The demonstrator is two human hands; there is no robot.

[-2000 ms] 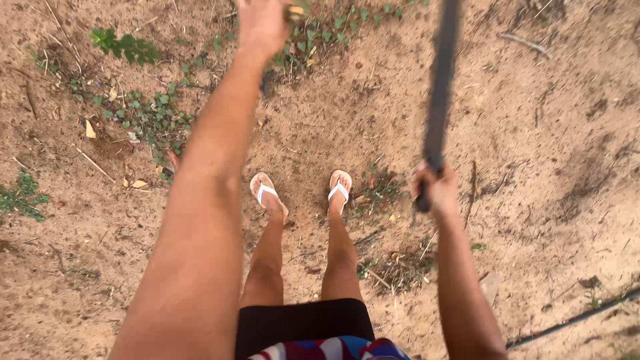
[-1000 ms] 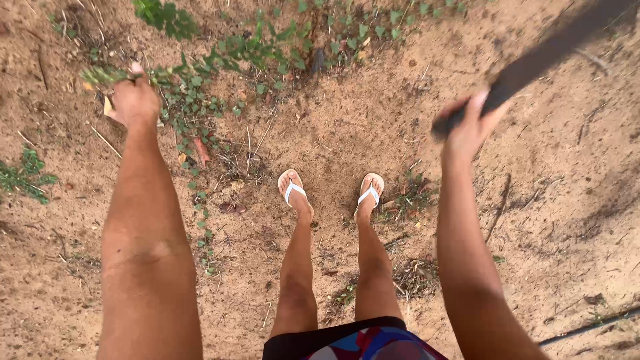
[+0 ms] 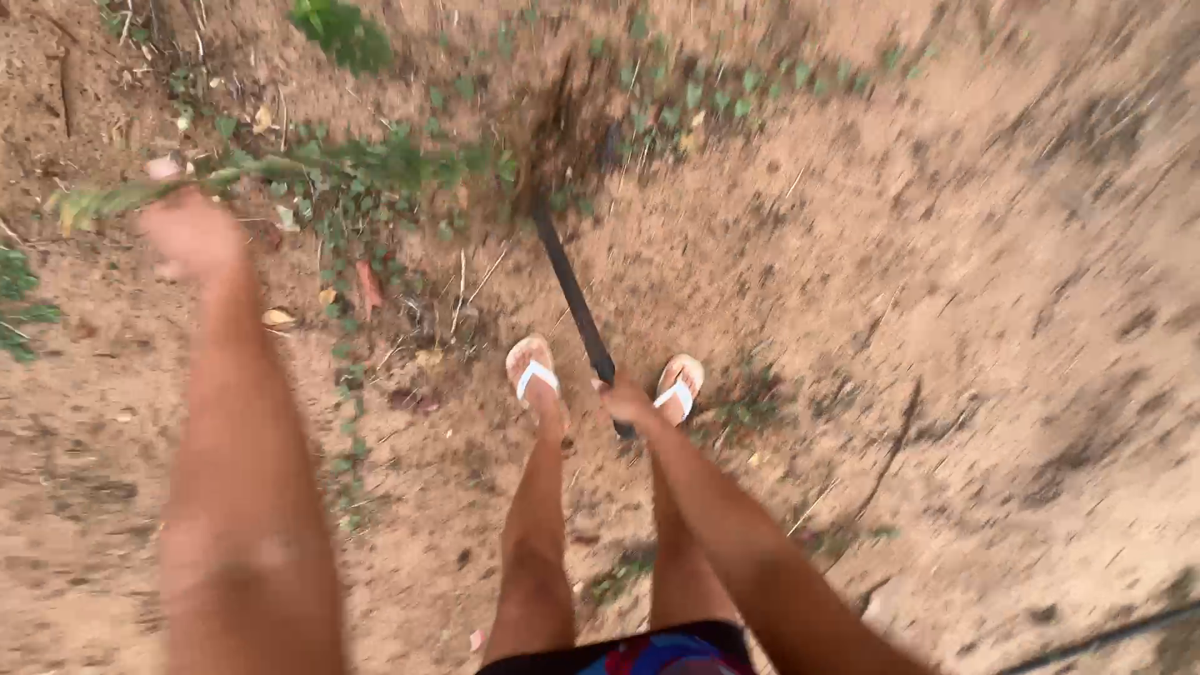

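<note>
My left hand (image 3: 192, 225), blurred, is closed on the pale end of a long leafy green stem (image 3: 375, 164). The stem stretches rightward over the ground. In my right hand (image 3: 626, 401), low in front of my feet, is the grip of a long dark blade, seemingly a machete (image 3: 574, 291). Its far end reaches a brown blurred clump, perhaps roots or thrown soil (image 3: 561, 122), at the right end of the stem. Blur hides where the blade's tip lies and whether it touches the stem.
My feet stand on sandy soil in white-strapped flip-flops (image 3: 536, 375). Creeping vines (image 3: 352, 375) run down the left of them and across the top. A thin dark hose or pipe (image 3: 1106, 639) lies at the lower right, and a dry stick (image 3: 891, 450) nearer my right foot.
My right hand has swung the blade from the upper right down and inward, toward the stem's right end. A brown blur now shows there. My left hand still holds the stem out at the left.
</note>
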